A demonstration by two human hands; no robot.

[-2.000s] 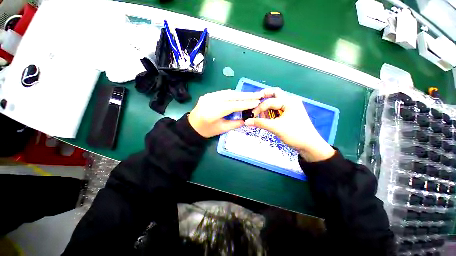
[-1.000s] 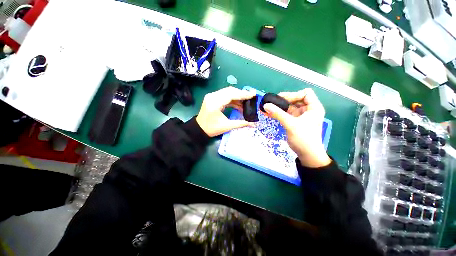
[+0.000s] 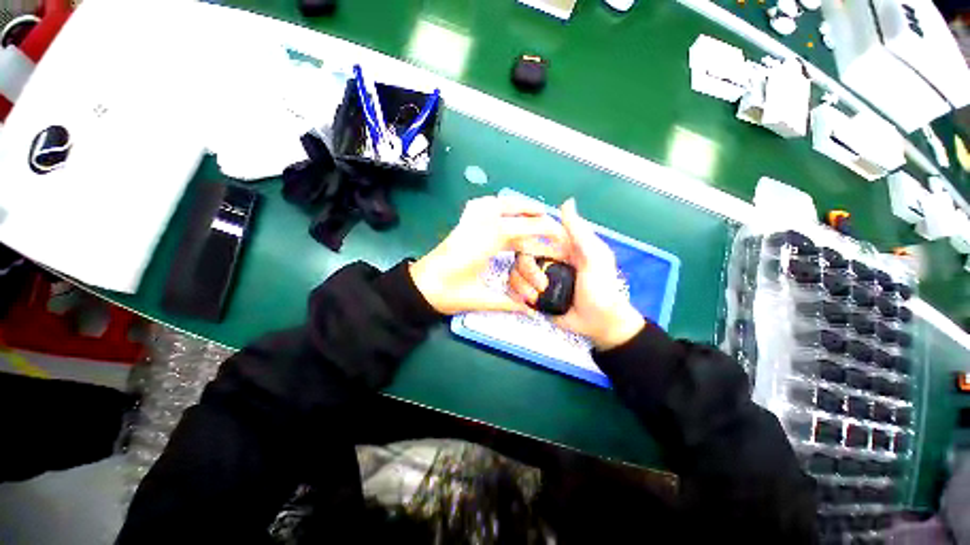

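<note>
A black rounded housing (image 3: 555,287) with a small orange spot near its top is held between both hands over the blue parts tray (image 3: 672,279). My left hand (image 3: 479,259) has its fingers on the housing's left side. My right hand (image 3: 598,287) is cupped around its right side. The fingers hide part of the housing, and I cannot tell whether it is one piece or two. Small white and dark specks lie on the pale bottom of the tray.
Clear blister tray (image 3: 782,351) with black units at right. Black tool box (image 3: 385,160) with blue-handled tools, black crumpled bundle (image 3: 338,197) and flat black rectangle (image 3: 213,250) at left. White sheet (image 3: 101,149) far left. White boxes (image 3: 774,98) and a black unit (image 3: 529,73) lie beyond the strip.
One second ago the hands were apart, each with a black piece. Now they are together around the black housing. The view has shifted, so the bench things stand slightly further left.
</note>
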